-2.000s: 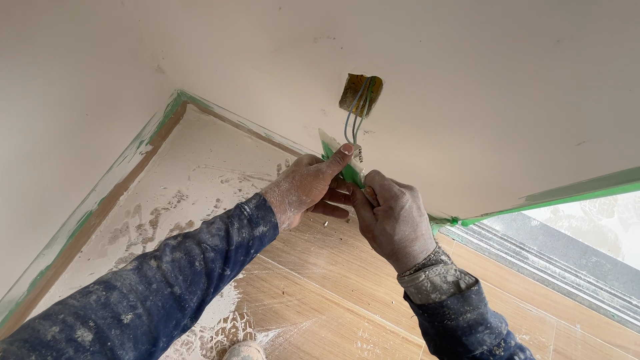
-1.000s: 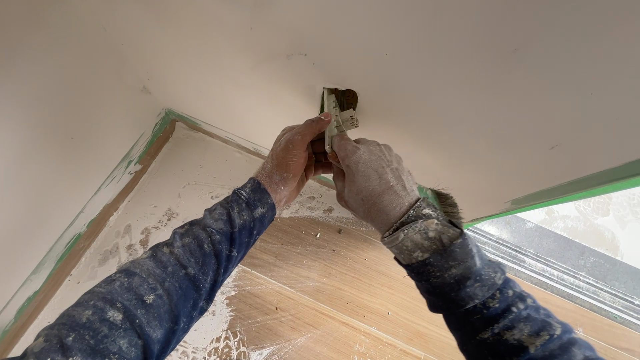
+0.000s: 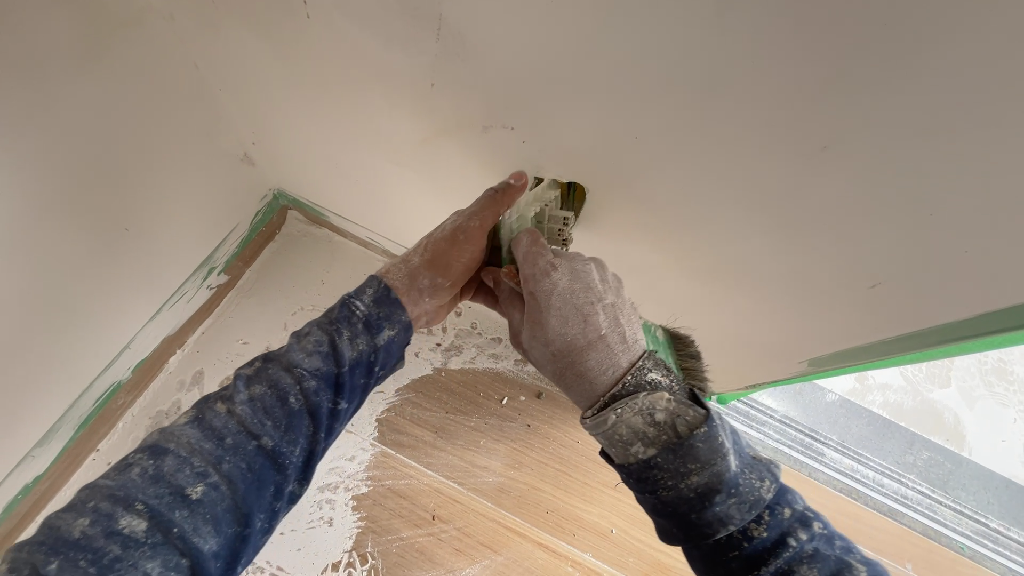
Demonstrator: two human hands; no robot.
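Both hands hold a pale plastic electrical fitting with small terminal slots (image 3: 538,214) at the cut-out (image 3: 573,194) in the plaster wall. My left hand (image 3: 452,256) grips its left side, thumb near the hole's edge. My right hand (image 3: 564,316) pinches its lower part from below. A brush (image 3: 678,352) with green at its base and dark bristles shows beside my right wrist; its handle seems tucked in the right palm, where an orange tip (image 3: 510,276) shows. The wires are mostly hidden by the fitting.
Green masking tape (image 3: 920,344) runs along the wall's lower edge at right, above metal profiles (image 3: 880,480). A plaster-smeared sheet lies on the wooden floor (image 3: 480,480). A taped brown strip (image 3: 200,320) forms a corner at left.
The fitting, held away from the opening with wires showing two seconds ago, is now up at the hole. The brush has come into sight beside my right wrist.
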